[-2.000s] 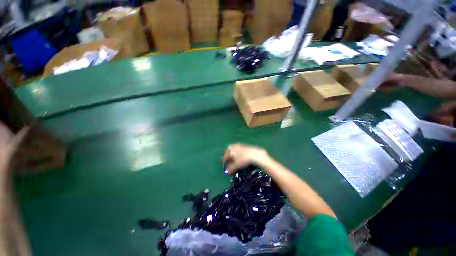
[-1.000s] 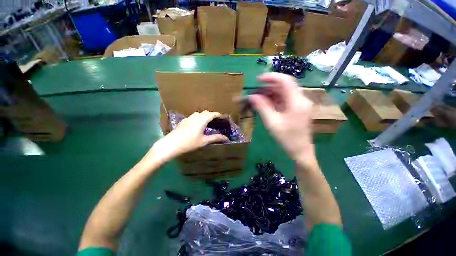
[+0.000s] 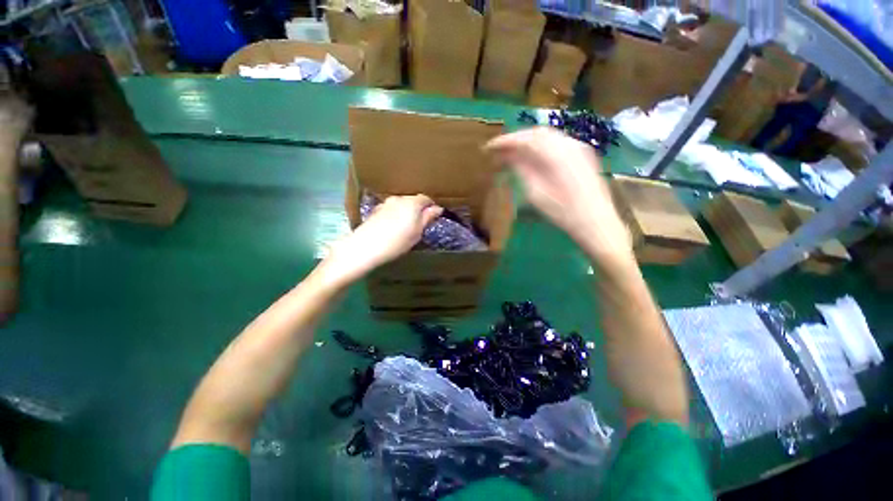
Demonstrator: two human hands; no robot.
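Note:
An open brown cardboard box [image 3: 426, 284] stands in front of me, its tall lid flap [image 3: 421, 152] upright at the back. A dark product in shiny bubble wrap [image 3: 452, 233] lies inside. My left hand [image 3: 392, 227] reaches over the near left of the box, fingertips at the wrap; whether it grips anything is hidden. My right hand [image 3: 553, 176] is blurred, its fingertips by the lid's top right corner; I cannot tell if they hold it. A tangled black cable pile [image 3: 514, 367] lies nearer me, with a crumpled clear plastic bag [image 3: 441, 411] at its near edge.
Closed brown boxes [image 3: 658, 230] stand at the right by a slanted metal post [image 3: 813, 230]. Bubble wrap bags [image 3: 739, 367] lie at the right. Another box [image 3: 122, 181] stands at the left beside a person's arm [image 3: 10, 205]. More black cables [image 3: 586, 127] lie across the bench.
The open box came in front of me after the first frame. Since the second, my right hand has moved up to the lid corner, and my left fingers have drawn together over the wrap.

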